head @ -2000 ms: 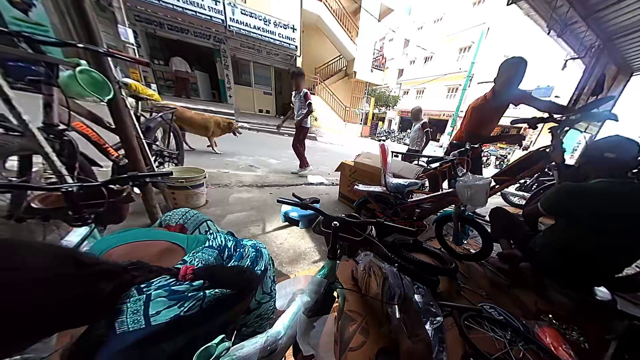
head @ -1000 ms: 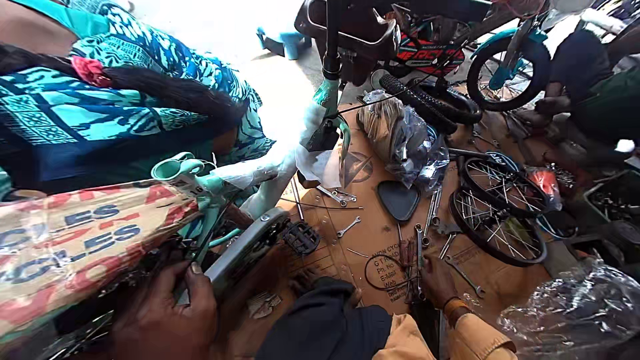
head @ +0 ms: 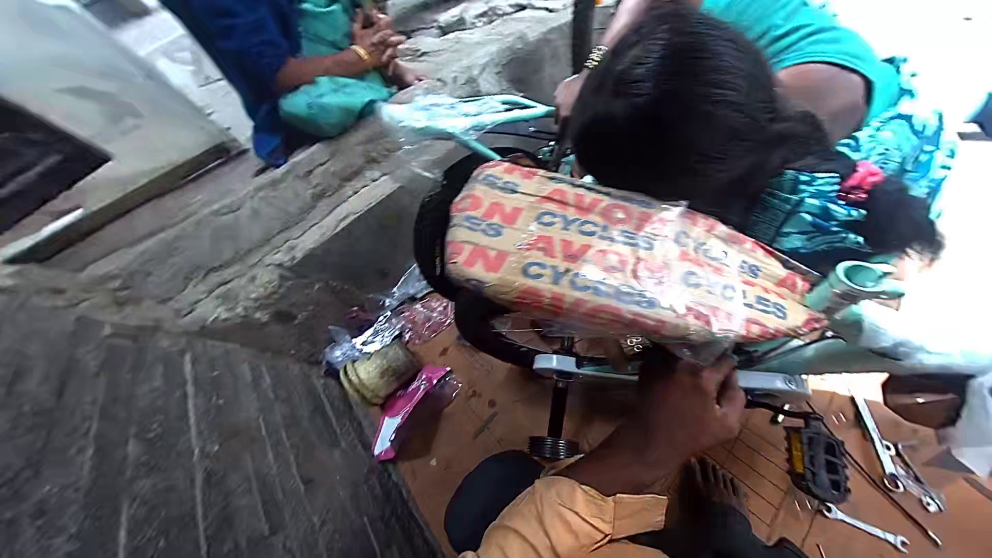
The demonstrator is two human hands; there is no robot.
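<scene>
My left hand point(head: 690, 403), at the end of an orange sleeve, is closed around the grey chain guard point(head: 581, 368) of a pale green bicycle; its fingertips are partly hidden. Just above it lies a bicycle part wrapped in printed paper and plastic film point(head: 620, 256). The bicycle's black tyre point(head: 473, 325) shows to the left of the wrapping. Right of the hand is a black pedal point(head: 818, 457) with a yellow reflector. Metal spanners point(head: 872, 434) lie on the cardboard farther right. My right hand is out of view.
A person with dark hair point(head: 682, 108) bends close over the far side of the bicycle. Another person's clasped hands point(head: 380, 39) are at the top. A stone step point(head: 341, 225) runs behind. A tape roll point(head: 380, 374) and a pink packet point(head: 407, 411) lie at the cardboard's left edge.
The view has swung far to the left. My right hand, seen one second ago among the tools, has left the view. My left hand stays at the chain guard.
</scene>
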